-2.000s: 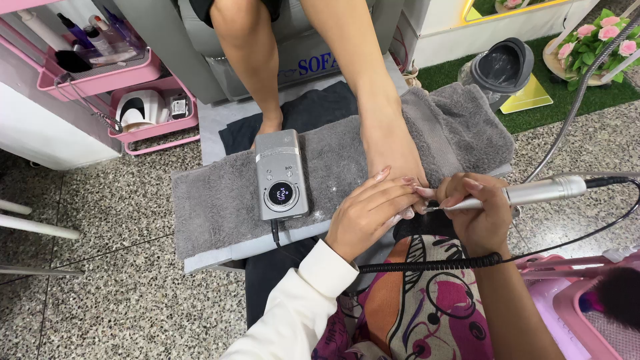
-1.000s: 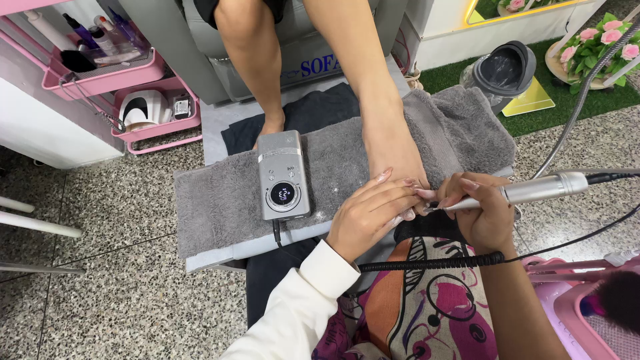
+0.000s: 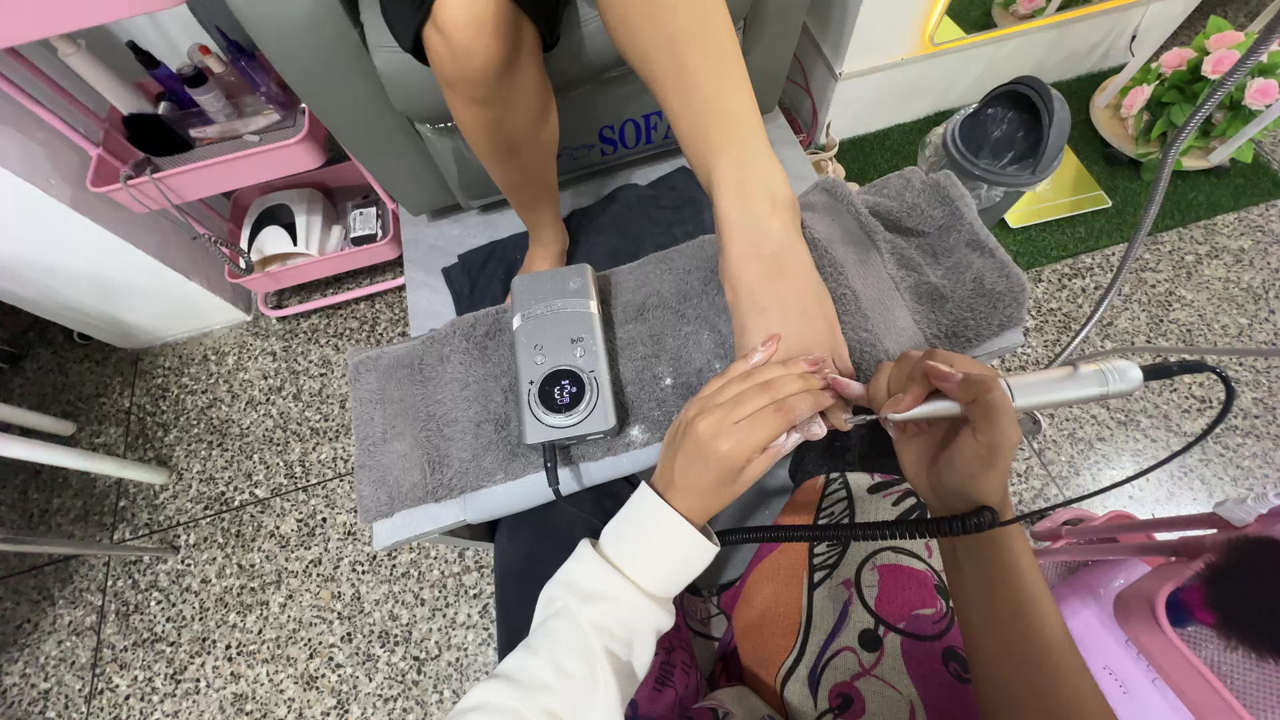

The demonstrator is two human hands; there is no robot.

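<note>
A person's bare foot (image 3: 785,295) rests on a grey towel (image 3: 440,400) over a footrest. My left hand (image 3: 745,425), its wrist in a white sleeve, lies across the front of that foot with its fingers closed on the toes. White dust coats some of its fingertips. The silver handpiece of an electric nail drill (image 3: 1075,387) is held in my right hand (image 3: 945,425), its metal bit at a toe near my left fingertips; exact contact is unclear. The drill's grey control unit (image 3: 560,355), with a lit display, lies on the towel, and a black coiled cord runs below my hands.
A pink trolley (image 3: 220,170) with bottles, a brush and a white device stands at the left. A lined waste bin (image 3: 1005,130) and pink flowers (image 3: 1220,65) are at the upper right. At the lower right is another pink trolley (image 3: 1150,600). A flexible metal tube (image 3: 1150,205) curves down on the right.
</note>
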